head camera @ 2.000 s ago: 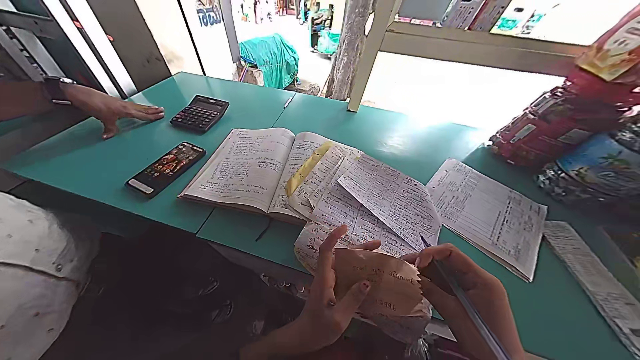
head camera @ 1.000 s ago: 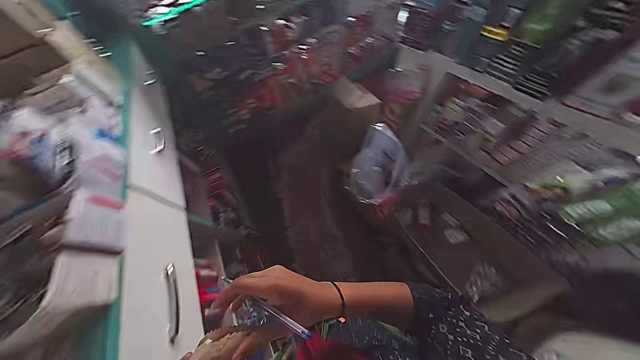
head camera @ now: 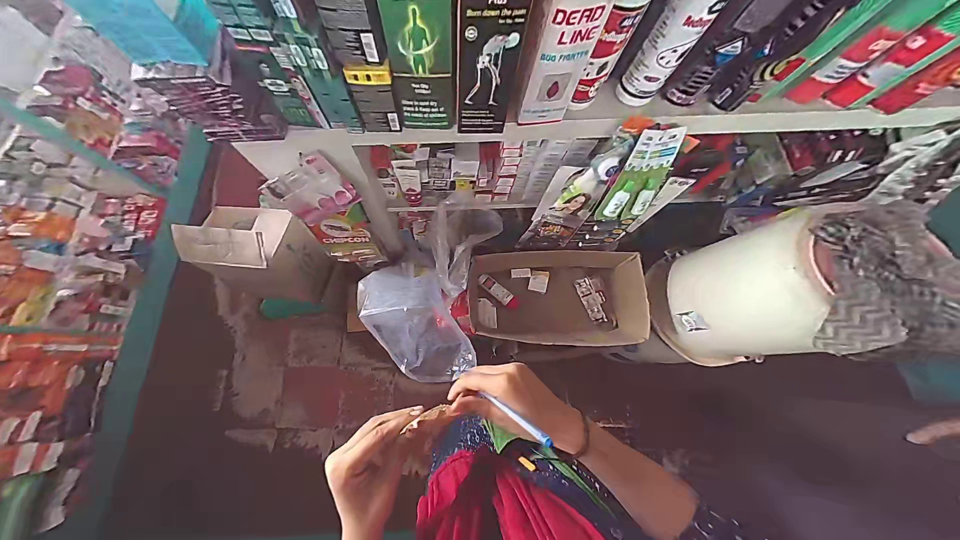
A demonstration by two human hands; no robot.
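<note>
Low in the head view, my left hand (head camera: 369, 465) pinches a brown paper packet (head camera: 429, 420) by its edge. Close beside it, my right hand (head camera: 517, 401) has a blue-capped pen (head camera: 517, 420) tucked in its fingers, and its fingertips are near the packet's top. Whether they also grip the packet is hard to see. Just beyond my hands lies a clear plastic bag (head camera: 412, 322). A shallow cardboard box (head camera: 559, 337) with a few small packs sits to its right.
Shelves (head camera: 675, 124) with boxes and spray cans run across the top. An open carton (head camera: 277, 251) stands at left on the tiled floor (head camera: 315, 390), near a teal-edged rack (head camera: 150, 360). A white container (head camera: 742, 289) is at right. Part of another hand (head camera: 934, 433) shows at the far right.
The view has swung from the teal counter with notebooks, phone and calculator to the shop shelves and floor. Packet and pen are still in my hands.
</note>
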